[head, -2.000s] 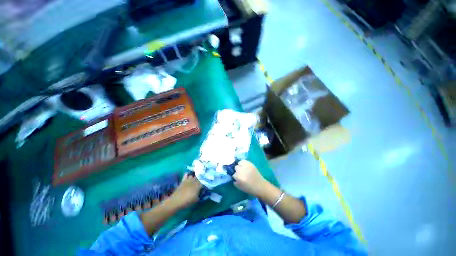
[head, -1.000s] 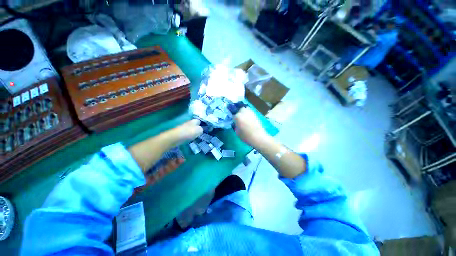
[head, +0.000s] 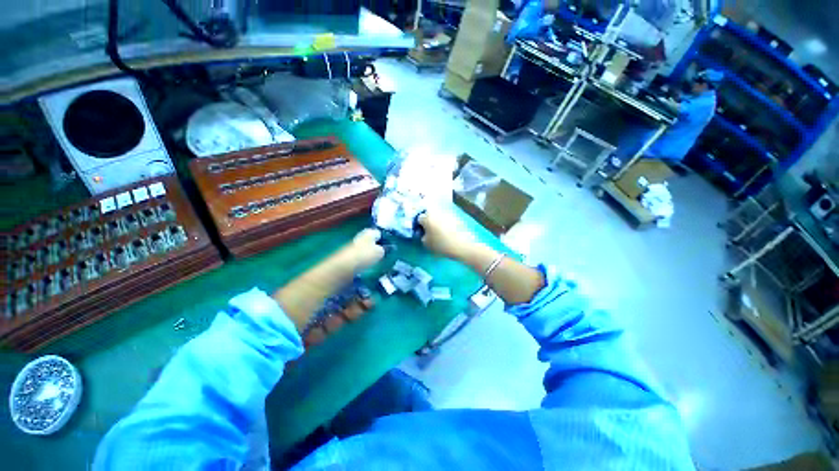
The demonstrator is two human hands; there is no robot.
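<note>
A clear plastic bag (head: 412, 189) full of white-silver plates is held over the right end of the green bench. My left hand (head: 366, 248) grips its lower left edge. My right hand (head: 440, 230) grips its lower right side. Both hands have black coverings on some fingers. A small heap of loose metal plates (head: 419, 281) lies on the mat just below the bag. The assembly fixture (head: 339, 313) with orange-brown blocks is partly hidden behind my left forearm.
Stacked bakelite trays (head: 285, 191) with rows of small parts stand at left and centre. A screw bowl (head: 46, 394) is at lower left, a white box with a black circle (head: 106, 133) behind. An open cardboard box (head: 495, 201) is beyond the bench end. A person (head: 685, 120) is far right.
Loose plates, not seen two seconds ago, now lie below the bag. Both hands still hold the bag. The view has shifted, bringing the screw bowl and more of the room into sight.
</note>
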